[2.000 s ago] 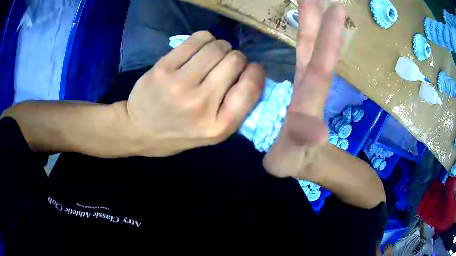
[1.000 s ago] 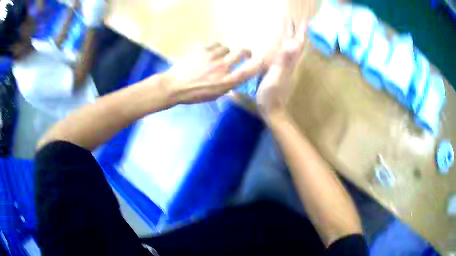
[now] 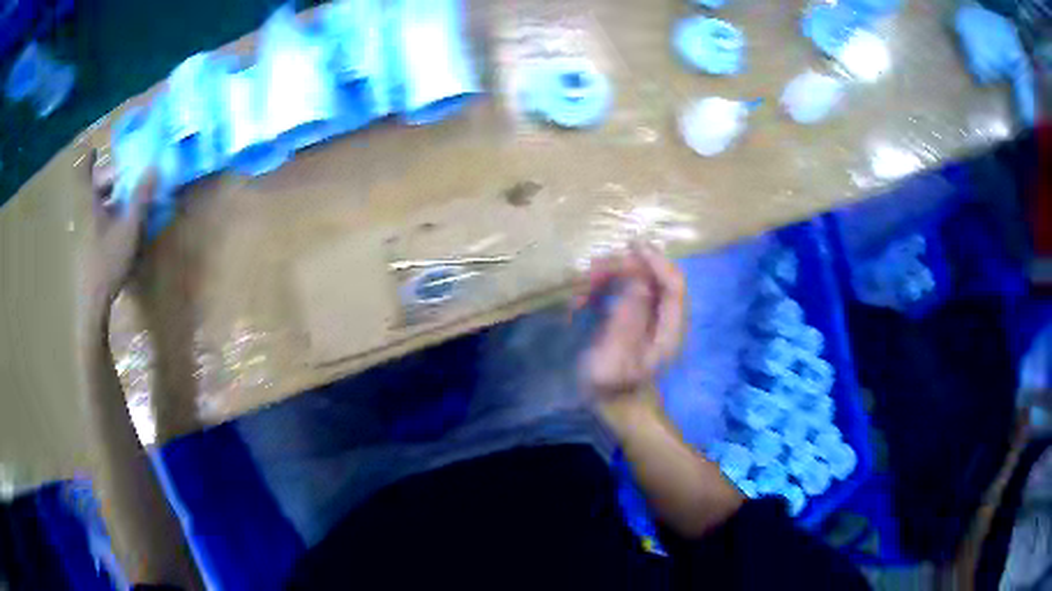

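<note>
My left hand (image 3: 119,225) is blurred at the far left, its fingers against the near end of a row of light-blue housings (image 3: 288,98) on the table; whether it grips one cannot be told. My right hand (image 3: 632,323) is over the table's front edge, blurred, with fingers curled; nothing can be made out in it. A small liquid cup (image 3: 438,284) with thin pale sticks (image 3: 444,264) by it sits on a cardboard pad (image 3: 346,303) between the hands.
A ribbed light-blue ring (image 3: 568,92) and several like it lie along the back right, near white paddle-shaped pieces (image 3: 713,125). A blue bin (image 3: 848,375) below the table edge at right holds many light-blue parts. Another blue bin (image 3: 231,508) is at lower left.
The view has swung round towards the table. My hands were close together around a light-blue part; they are now far apart, left at the housing row, right by the table edge.
</note>
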